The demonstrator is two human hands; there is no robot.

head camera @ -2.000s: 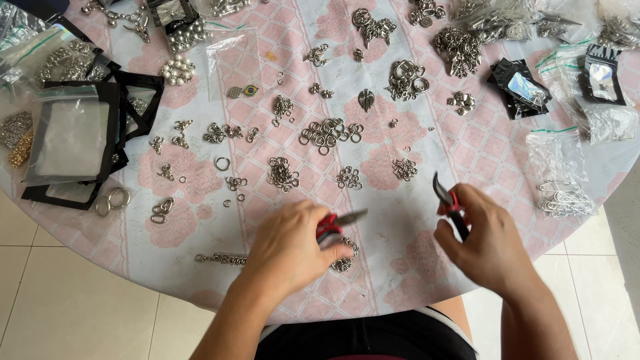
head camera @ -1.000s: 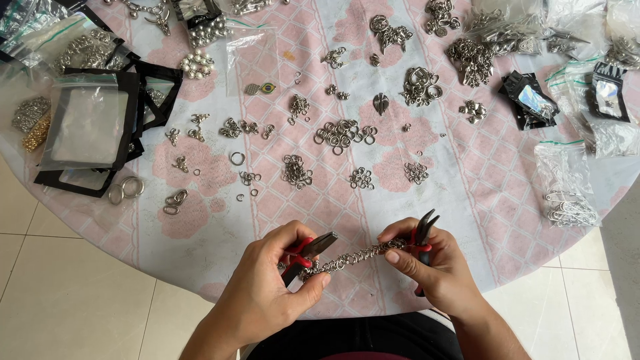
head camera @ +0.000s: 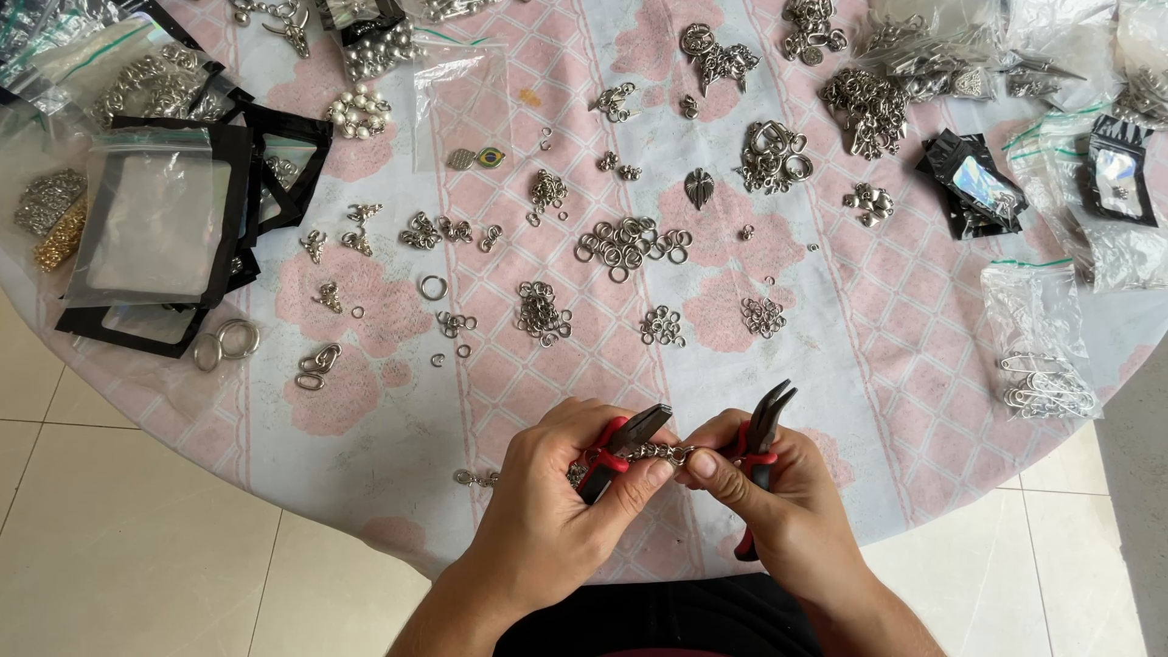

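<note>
My left hand (head camera: 570, 497) holds red-and-black flat-nosed pliers (head camera: 634, 433) in its palm, while its thumb and finger pinch a silver link chain (head camera: 650, 451). The chain's end ring is between the fingertips of my right hand (head camera: 776, 484), touching close beside the left thumb. Bent-nose pliers (head camera: 766, 420) with red-and-black handles rest in my right hand, their tips pointing up and slightly parted. Another bit of chain (head camera: 474, 478) shows on the cloth left of my left hand; whether it joins the held chain is hidden.
Piles of jump rings (head camera: 630, 246) lie across the patterned tablecloth beyond my hands. Black-edged zip bags (head camera: 151, 219) and large rings (head camera: 239, 338) are at the left. A bag of safety pins (head camera: 1045, 383) lies near the right edge. A wing-shaped charm (head camera: 699, 188) lies farther back.
Two seconds ago my hands were apart, with the right one off the chain. One second ago the chain was stretched between them; now they are close together at its end ring.
</note>
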